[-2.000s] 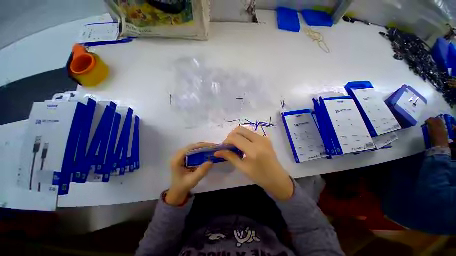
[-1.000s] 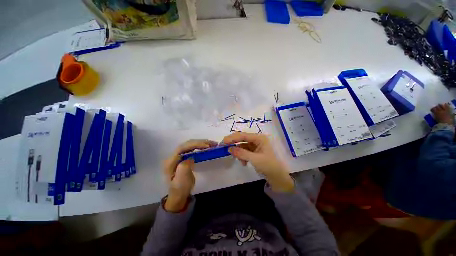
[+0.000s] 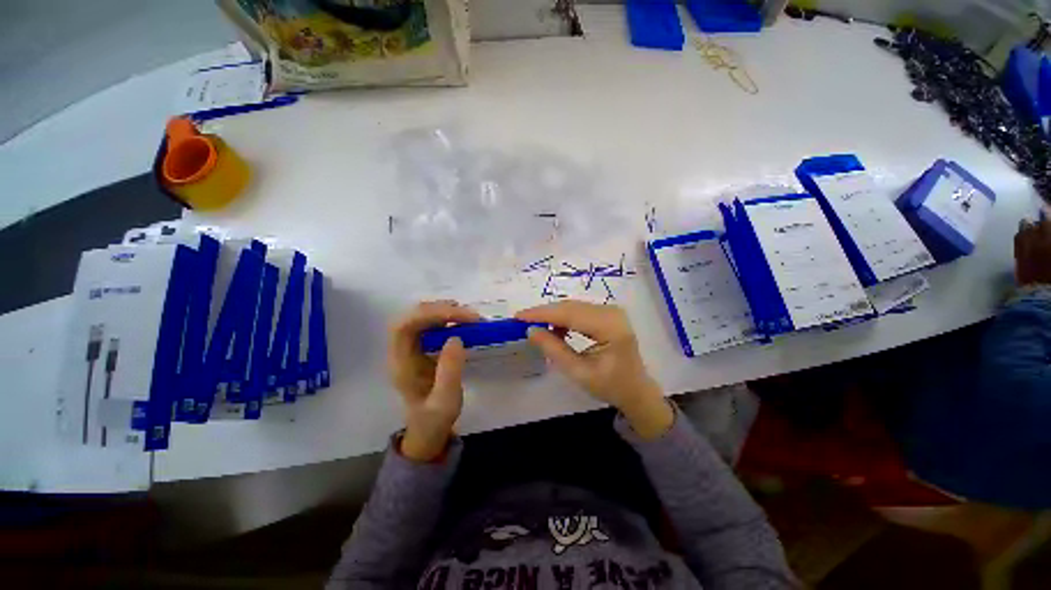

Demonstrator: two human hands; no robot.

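A cable box (image 3: 484, 334) is held in front of me between both hands, its narrow blue side toward me. My left hand (image 3: 428, 363) grips its left end, with the thumb on the blue side. My right hand (image 3: 594, 349) holds its right end between thumb and fingers. The blue side looks flat and closed. Thin dark and blue strips (image 3: 582, 277) lie on the white table just beyond the box. A shiny heap of clear plastic pieces (image 3: 490, 202) lies behind them.
Cable boxes (image 3: 121, 334) lean in a row at left. More boxes (image 3: 795, 265) lie fanned at right, beside a blue-and-white carton (image 3: 951, 207). An orange-and-yellow round item (image 3: 208, 173), a tote bag (image 3: 357, 40) and black cables (image 3: 962, 104) lie farther back. Another person's sleeve (image 3: 991, 392) is at right.
The blue side of the held box looked uneven and partly open two seconds ago and now looks flat. My fingers have shifted to its ends. The other person's hand has moved toward the right edge.
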